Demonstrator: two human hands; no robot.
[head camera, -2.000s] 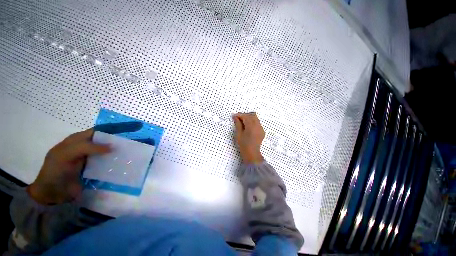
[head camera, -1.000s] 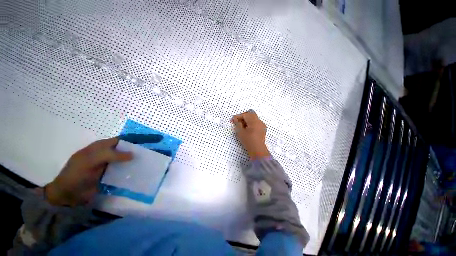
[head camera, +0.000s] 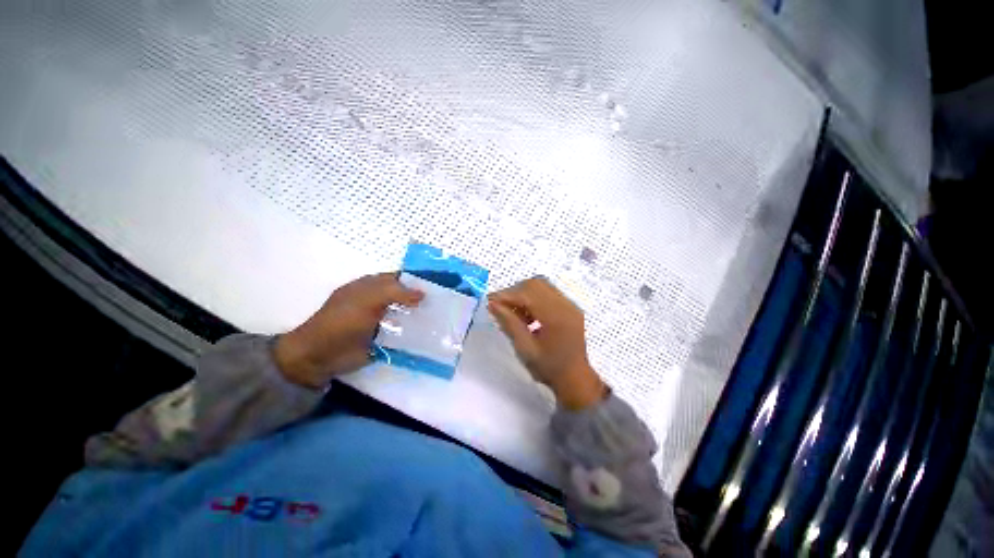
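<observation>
A large white dotted reflector sheet (head camera: 316, 131) lies in front of me. My left hand (head camera: 340, 327) holds a glossy blue film packet (head camera: 447, 262) with a white card (head camera: 428, 327) on it, just above the sheet's near edge. My right hand (head camera: 545, 332) is beside the packet's right edge, thumb and forefinger pinched together close to it. A tiny pale spot shows at the curled fingers; I cannot tell if it is a held piece.
A roller conveyor (head camera: 839, 392) with shiny bars over blue runs along the right of the sheet. A pale surface (head camera: 872, 98) lies beyond the upper right edge. Two small dark squares show on the sheet right of my right hand.
My left hand has moved right with the blue packet and card. My right hand has come back from the sheet's dotted area towards me, to the packet's edge. The view has shifted.
</observation>
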